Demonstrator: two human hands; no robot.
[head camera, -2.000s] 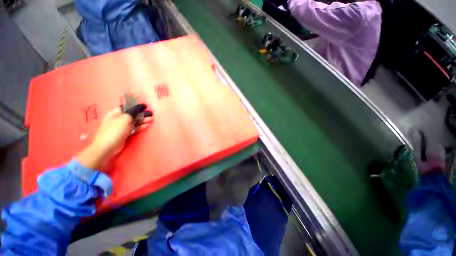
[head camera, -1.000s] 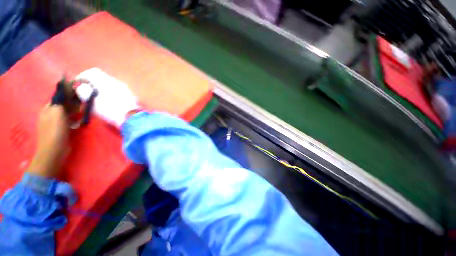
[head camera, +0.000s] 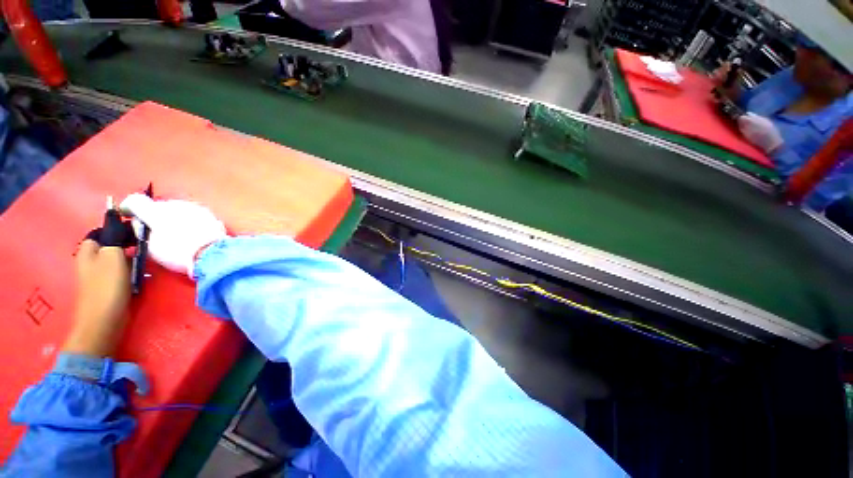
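Observation:
My left hand (head camera: 105, 271), bare with black finger cots, is over the red-orange foam pad (head camera: 253, 182). Its fingers are closed on a small object with a pale, thin tip (head camera: 109, 203); its full shape is hidden by the fingers. My right hand (head camera: 182, 233), in a white glove, meets the left fingertips. It holds a slim black stick, perhaps a marker pen (head camera: 139, 266), which points down between the hands.
The green conveyor belt (head camera: 421, 140) runs behind the pad. Circuit boards lie on it: one green side up (head camera: 554, 140), others with tall parts (head camera: 304, 77). A person in blue works at another red pad (head camera: 687, 107) across the belt. A blue cord (head camera: 182, 407) trails from my left wrist.
My right hand has come from the board on the belt at the right to my left hand over the pad. The view has turned right, and that board lies released on the belt.

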